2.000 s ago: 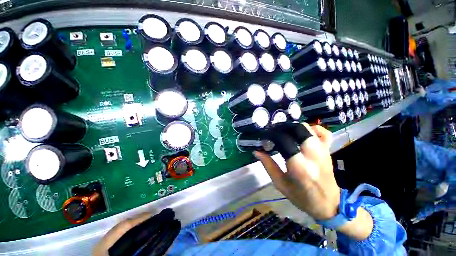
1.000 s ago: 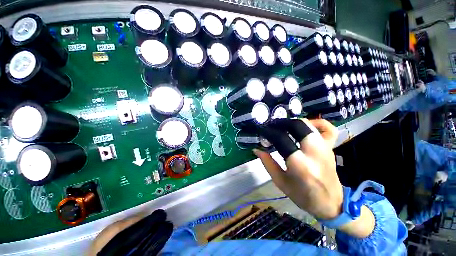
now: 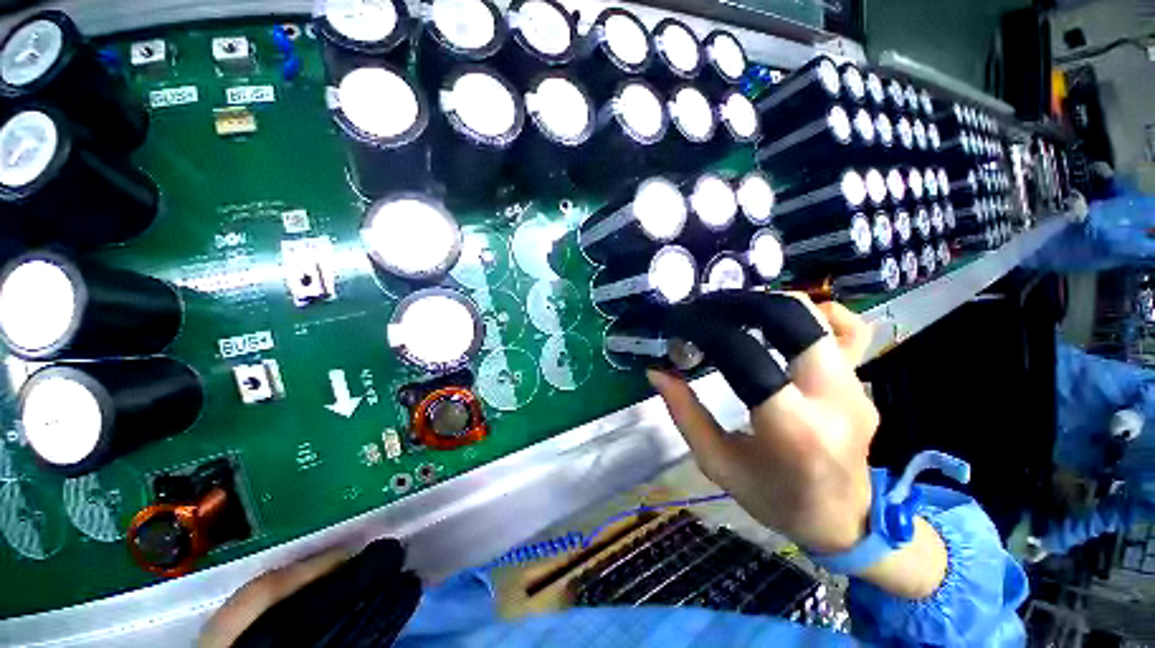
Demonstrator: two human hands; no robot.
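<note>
My right hand (image 3: 785, 392), with black covers on its fingers, reaches over the green circuit board (image 3: 272, 456). Its thumb and fingers are around a black capacitor (image 3: 633, 339) in the front row of a standing group; the fingers partly hide its top. My left hand (image 3: 310, 601) is low at the left, in front of the board, cut off by the frame's lower edge. Its fingers look black and bunched; I cannot tell whether it holds anything. Pale half-shaded capacitor outlines (image 3: 557, 360) show left of the gripped capacitor, beside two standing white-topped capacitors (image 3: 435, 329).
A silver metal rail (image 3: 507, 479) runs along the board's front. Orange choke coils (image 3: 447, 415) sit near it. Dense capacitor rows (image 3: 874, 190) stand to the right. Below are a blue coiled cord (image 3: 542, 549) and a carton of black cans (image 3: 697, 570). People in blue smocks (image 3: 1102, 392) are at far right.
The board and its parts sit slightly further left at the left side of the view. My right hand appears slightly further right, still around the same capacitor. My left hand appears slightly lower and further left.
</note>
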